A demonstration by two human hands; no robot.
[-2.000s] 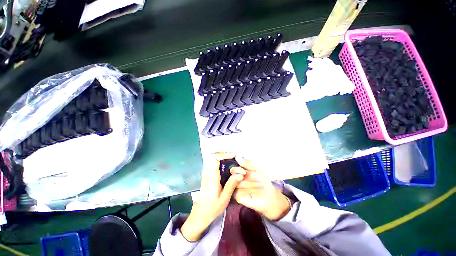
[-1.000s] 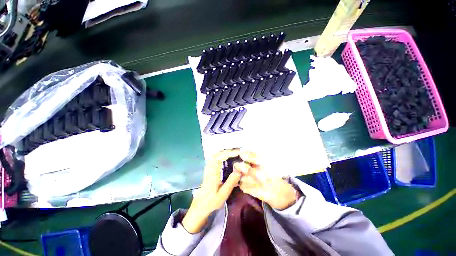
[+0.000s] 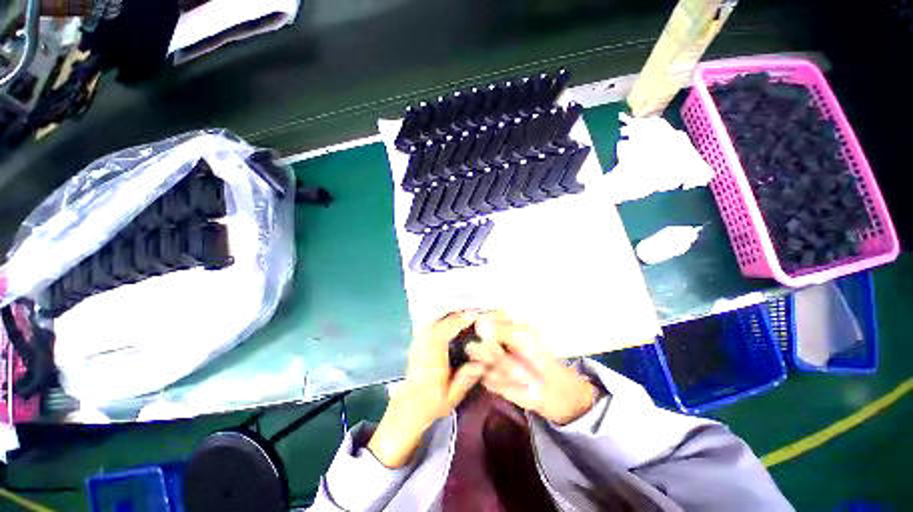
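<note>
My left hand (image 3: 428, 378) is closed around a small black part (image 3: 463, 346) in front of my chest, at the near edge of the white sheet (image 3: 541, 270). My right hand (image 3: 523, 368) presses its fingers on the same part from the right. The fingers hide most of the part, so its full shape does not show. Black V-shaped pieces (image 3: 491, 150) lie in several rows on the sheet, with a short row nearest me. The squeeze bottle (image 3: 669, 243) lies right of the sheet.
An open clear plastic bag (image 3: 270, 240) with stacked black housings (image 3: 160, 250) lies on the left. A pink basket (image 3: 736, 205) of black inserts (image 3: 801, 170) stands right, beside a crumpled white cloth (image 3: 656, 158). Blue crates (image 3: 716, 360) stand below the bench. A yellowish post (image 3: 676, 60) rises behind.
My right hand's fingers have shifted over the black part, which is more covered now than two seconds ago. The rows of pieces look the same.
</note>
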